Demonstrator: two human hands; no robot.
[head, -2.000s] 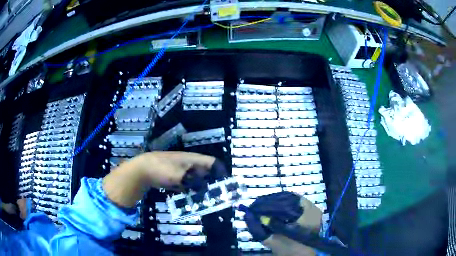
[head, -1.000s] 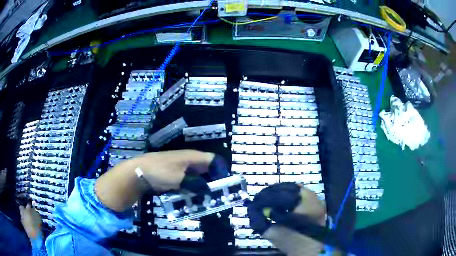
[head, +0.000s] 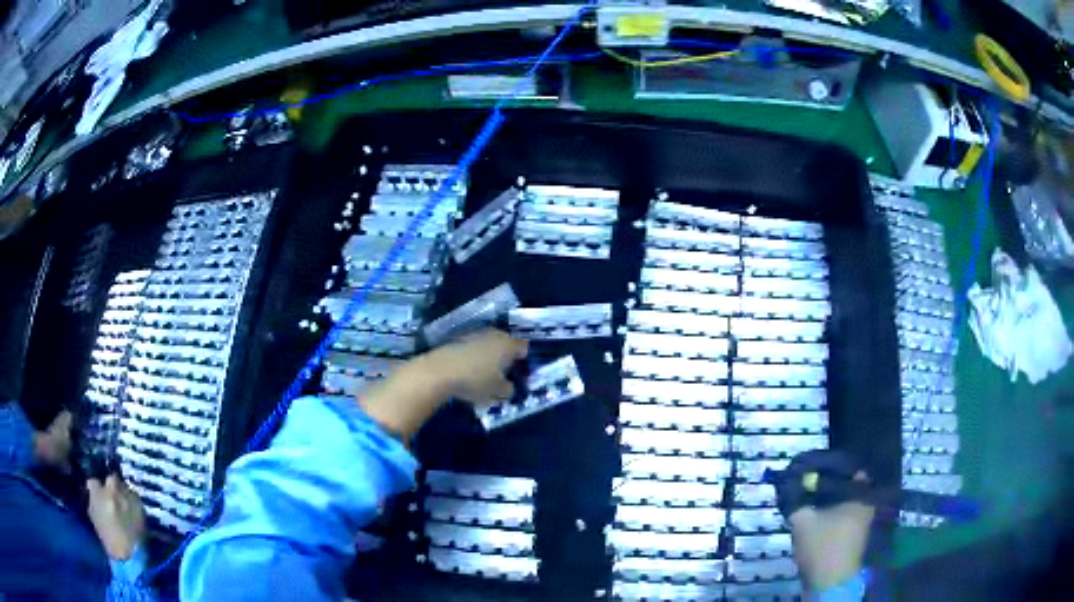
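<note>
My left hand (head: 471, 367), with black coverings on its fingers, is over the middle of the black tray (head: 695, 153). Its fingers touch the left end of a silver multi-port metal housing (head: 544, 393) that lies low over the tray floor, slightly tilted. Whether the fingers still grip it is hard to tell. My right hand (head: 827, 517) is at the lower right, over the right housing columns. It is shut on a dark hand tool (head: 901, 494) with a small yellow mark and a blue end pointing right.
Columns of silver housings (head: 671, 400) fill the tray. Another column (head: 925, 353) lies on the green mat beside a white crumpled cloth (head: 1019, 318). A blue coiled cord (head: 412, 241) crosses the tray. Another person's hands (head: 115, 515) are at the left. A white box (head: 925, 129) stands behind.
My left hand has moved up and away from my right hand with the housing, lowering it toward the tray. My right hand has moved right with the tool. The view has shifted left.
</note>
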